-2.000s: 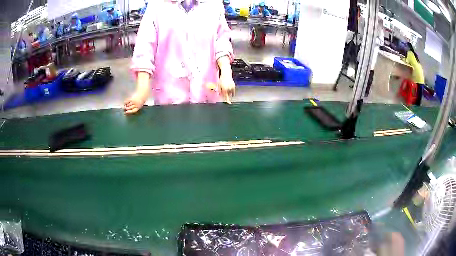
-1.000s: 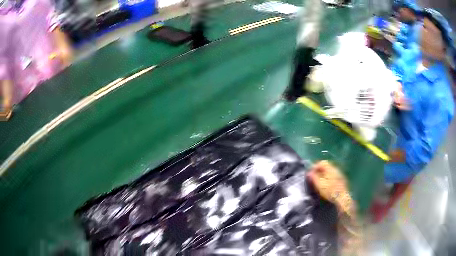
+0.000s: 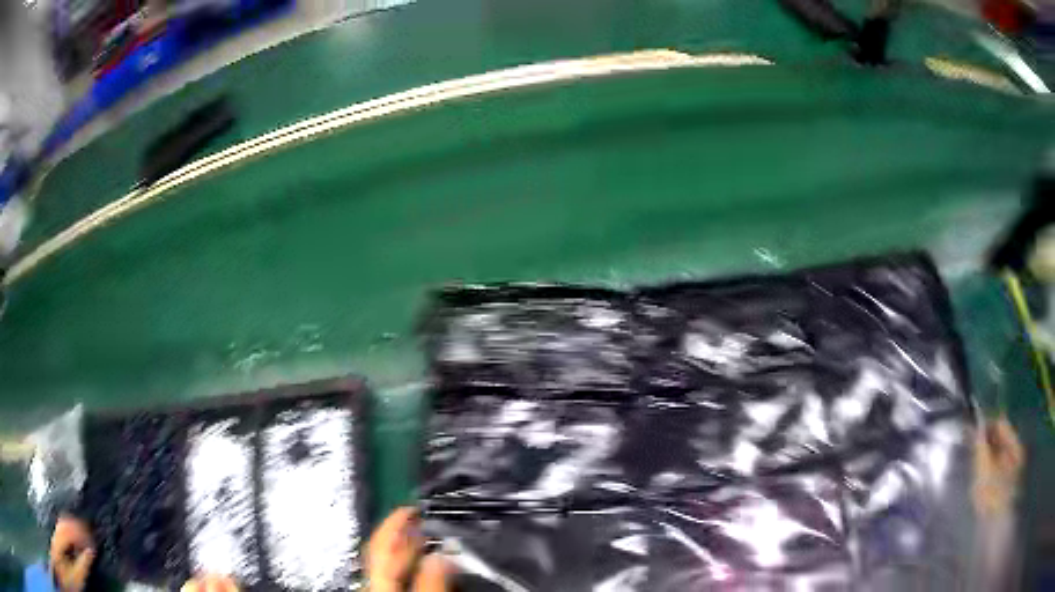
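Observation:
The large blister tray [image 3: 631, 399], glossy black with big pockets, lies at the lower centre and right. My left hand [image 3: 405, 555] holds its lower left edge and is cut off by the picture's bottom. My right hand [image 3: 997, 463], blurred, holds its right edge. The parts tray [image 3: 364, 463] lies left of the blister tray. Dark small parts fill its left compartment, and heaps of whitish clear plastic parts fill the other two.
At lower left, a hand [image 3: 72, 553] with a blue sleeve and fingertips [image 3: 214, 584] appear beside the parts tray; whose is unclear. A poly bag [image 3: 56, 463] lies left. A dark case [image 3: 187, 139], pale strips [image 3: 463, 93] and a post base [image 3: 873, 41] are farther back. Clear bits lie scattered.
The view has swung right and then back left and downward. The parts tray, the hand beside it and my left hand now show. My right hand remains at the blister tray's right edge.

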